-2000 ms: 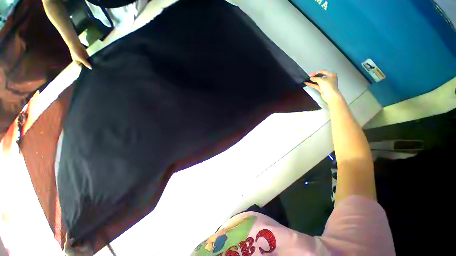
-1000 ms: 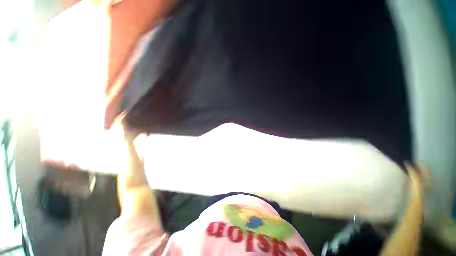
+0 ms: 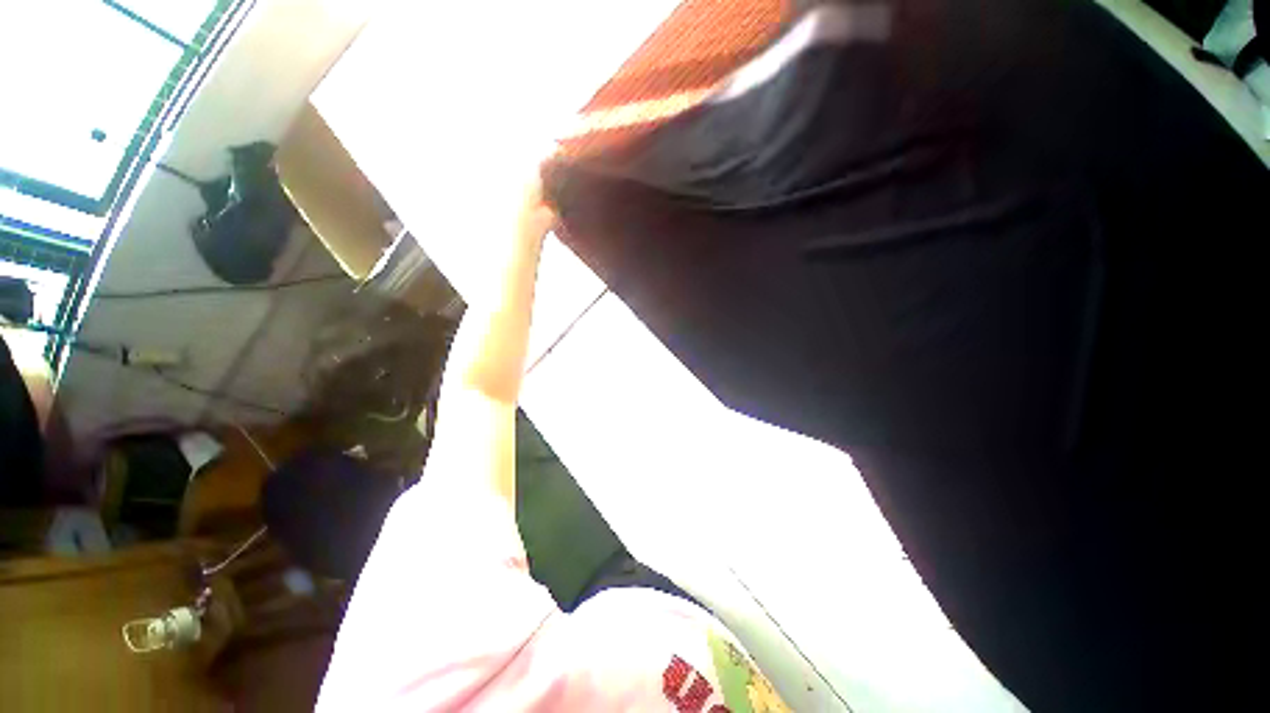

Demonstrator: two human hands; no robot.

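The black interlining (image 3: pixel 947 307) lies over the red-brown cloth (image 3: pixel 683 63) on the white belt (image 3: pixel 780 488). Ribbed red-brown cloth shows past the interlining's edge at the upper middle. My left hand (image 3: pixel 541 188) is at the near left corner of the two layers, partly washed out by glare. It pinches the interlining's corner, and folds run from there across the black piece. The fingertips are hard to make out. My right hand is out of the picture.
An open carton (image 3: pixel 327 195) and a dark object (image 3: pixel 244 216) are left of the belt. Cables and brown furniture (image 3: pixel 84 627) are at lower left, bright windows (image 3: pixel 84 98) at upper left. Part of a person (image 3: pixel 1237 49) shows at the upper right corner.
The view has swung left to the left end of the pieces. My right hand and the blue machine have gone out of view. My left hand remains at the near left corner.
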